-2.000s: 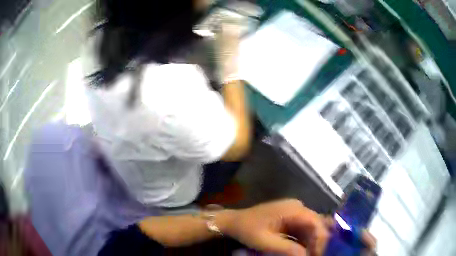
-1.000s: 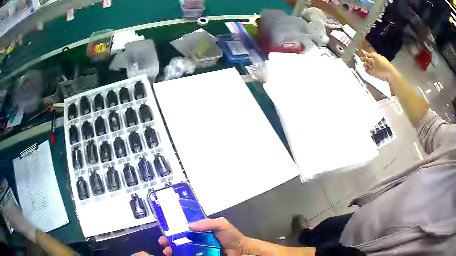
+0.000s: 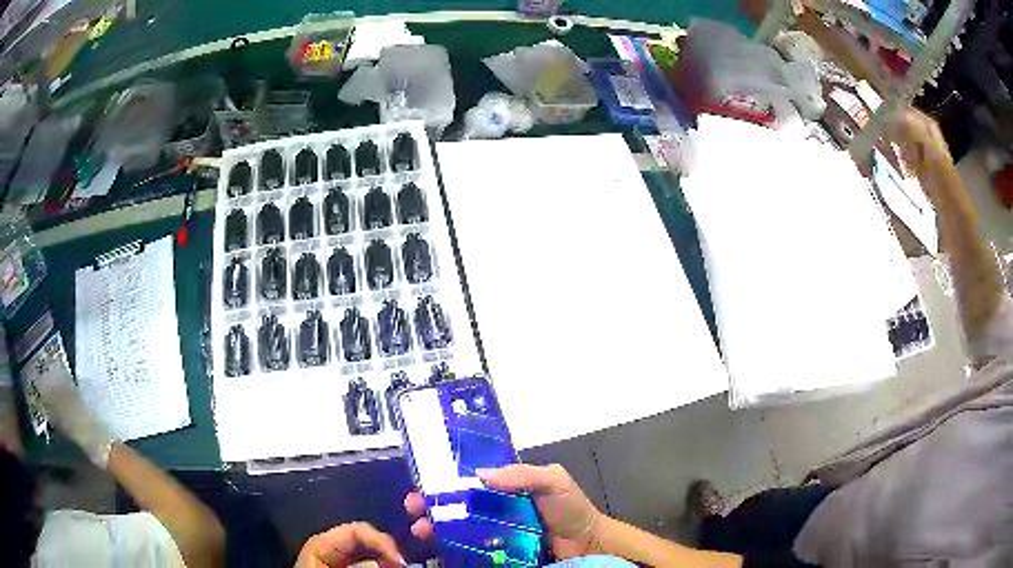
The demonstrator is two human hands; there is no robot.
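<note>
My right hand (image 3: 555, 505) holds a smartphone (image 3: 472, 472) with a lit blue-purple screen at the bottom centre. The thumb lies over the screen and fingertips show at the left side. My left hand (image 3: 347, 546) is loosely curled and empty, left of the phone and cut off by the bottom edge. A white blister tray (image 3: 289, 416) lies beyond the phone. Its upper rows and part of the lowest row hold glossy black parts (image 3: 355, 333). The phone overlaps the tray's lower right corner and hides some pockets.
Plain white sheet or tray (image 3: 567, 288) and a white stack (image 3: 789, 266) lie right. A clipped record sheet (image 3: 131, 344) lies left beside a seated person's gloved hand (image 3: 64, 411). Clear bins (image 3: 561, 94) line the back. Another person's arm (image 3: 950, 211) reaches in at right.
The view has swung from the seated person to the tray, then slightly left. The tray appears further right than one second ago. More of my left hand shows; my right hand still holds the phone.
</note>
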